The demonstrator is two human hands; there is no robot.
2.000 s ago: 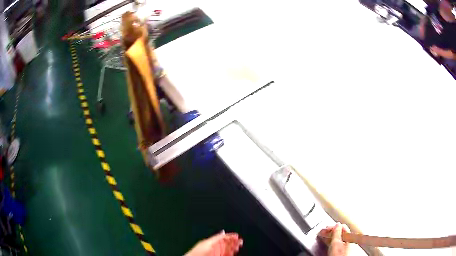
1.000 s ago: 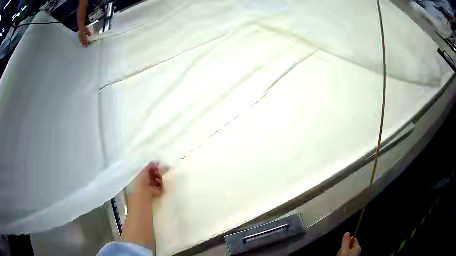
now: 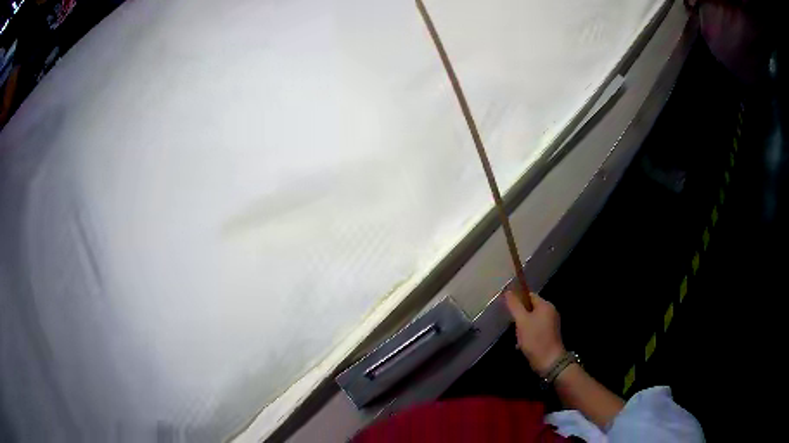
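Observation:
My right hand (image 3: 538, 330), with a bracelet at the wrist, is closed around the near end of a long thin brown wooden ruler (image 3: 473, 130). The ruler extends away over the white fabric lay (image 3: 285, 190), which covers most of the view. A grey metal weight with a bar handle (image 3: 402, 353) lies on the table's near edge beside the stacked fabric rim. My left hand is not in view.
The pale table edge (image 3: 575, 195) curves up to the upper right, with a thin flat light strip (image 3: 597, 111) along the stack. Yellow-black floor tape (image 3: 683, 290) shows on the dark floor at the right. Dark clutter fills the upper left corner.
The view has shifted. My left hand, which was at the fabric edge, has gone out of view, as has another person's hand. The fabric covers the area more evenly. My right hand still holds the ruler.

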